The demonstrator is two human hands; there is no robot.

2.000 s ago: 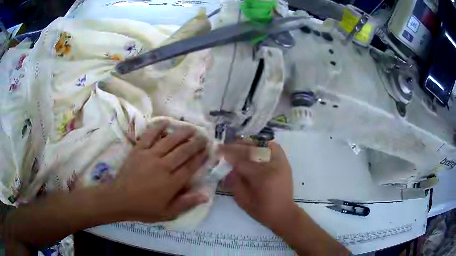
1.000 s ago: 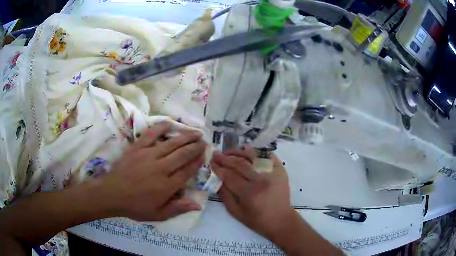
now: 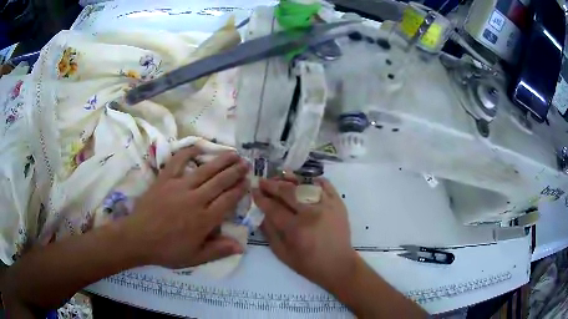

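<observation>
The cream floral garment piece lies bunched left of the needle. My left hand lies flat on it, fingers spread, pressing it beside the presser foot. My right hand is just right of the foot, fingertips bent together at the cloth edge; a whitish strip end shows between the hands. Whether the fingers pinch it is hidden. A pale beige block shows over my right fingers. The off-white sewing machine stands above and right of my hands.
Black thread snips lie on the table right of my right hand. A long grey bar crosses above the cloth. A green bundle sits atop the machine head. A printed ruler runs along the table's front edge.
The view has shifted, so the machine and hands appear further left. My left hand stays on the cloth and my right hand stays beside the foot. Less cloth shows below my left hand.
</observation>
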